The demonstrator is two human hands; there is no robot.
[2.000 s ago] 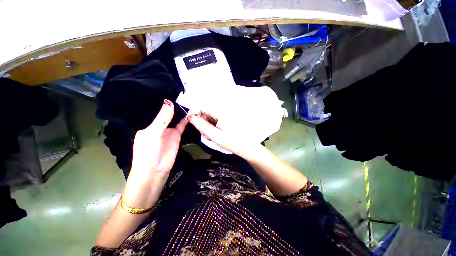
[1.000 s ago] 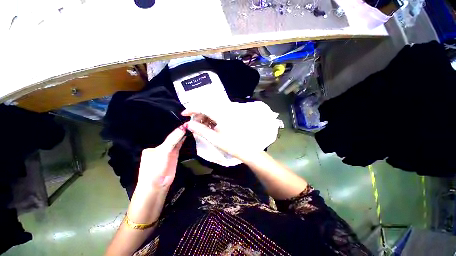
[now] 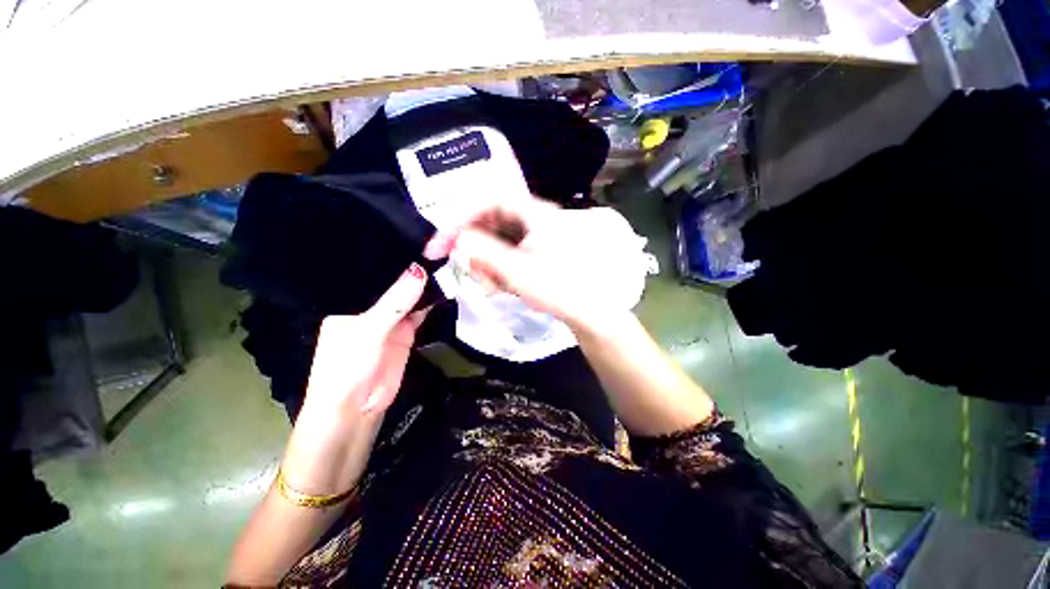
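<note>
A black garment (image 3: 328, 236) with a white section (image 3: 599, 270) lies bunched over the lap below the table edge. A black brand label (image 3: 453, 152) with pale lettering sits on the white neck part. My left hand (image 3: 368, 345) pinches the black cloth near its border with the white, thumb and fingers together. My right hand (image 3: 518, 259) is over the white cloth, slightly blurred, its fingertips drawn together just right of my left thumb. Needle and thread cannot be made out.
The white table (image 3: 288, 52) with a wooden edge crosses the top, a wooden drawer (image 3: 173, 167) under it. A large black garment heap (image 3: 910, 253) hangs at right, another dark heap (image 3: 63, 276) at left. A blue crate (image 3: 716, 236) stands beyond the lap on the green floor.
My right hand has lifted up and away from my left fingertips, where the two met a second ago. The left hand stays at the cloth. The camera view has shifted slightly.
</note>
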